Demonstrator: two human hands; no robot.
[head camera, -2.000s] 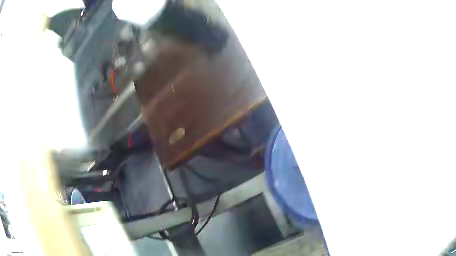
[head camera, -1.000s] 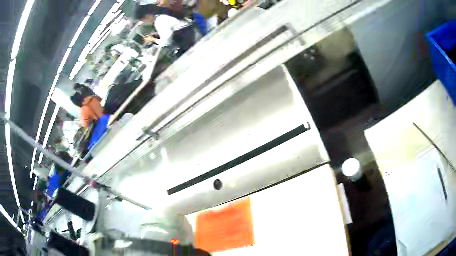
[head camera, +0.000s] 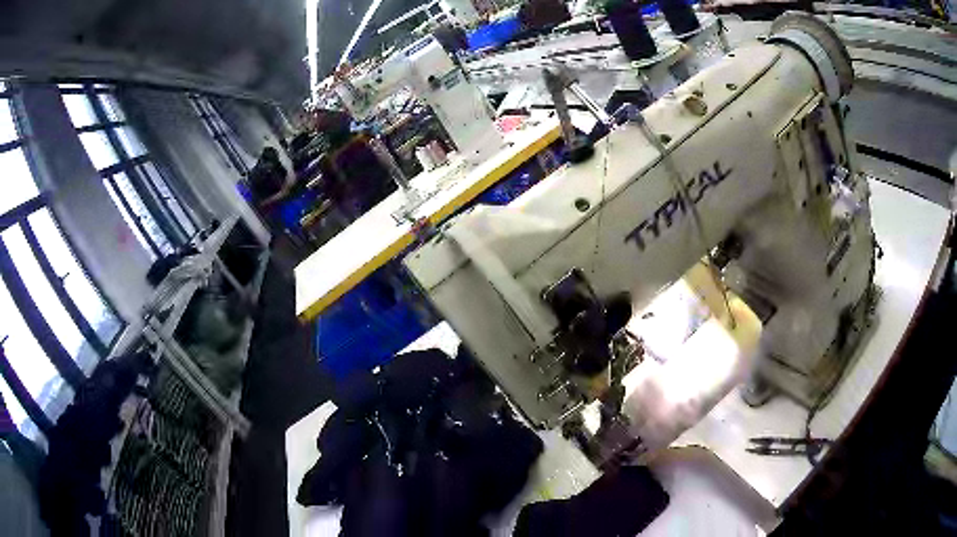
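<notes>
A cream sewing machine arm (head camera: 682, 178) marked TYPICAL fills the right half of the view. Black tension knobs (head camera: 582, 315) sit on its near end, above the presser foot and needle area (head camera: 614, 435). A pile of dark garment pieces (head camera: 420, 451) with thin pale threads lies left of the needle. A separate dark piece (head camera: 593, 509) lies in front of the presser foot. A slim dark metal tool (head camera: 787, 446) lies flat by the machine base. A bright pale area shows under the arm. Neither of my hands is clearly in view.
Behind stands another table with a yellow edge (head camera: 420, 252) and a second pale machine (head camera: 446, 94). Blue bins (head camera: 367, 330) are below it. Dark thread cones (head camera: 630, 29) stand behind the arm. Racks of cloth (head camera: 173, 451) line the windowed wall at left.
The view has swung from the side table and the orange-red sheet to the sewing machine and the dark garment pieces. The earliest view was blurred and showed a brown panel and blue bin.
</notes>
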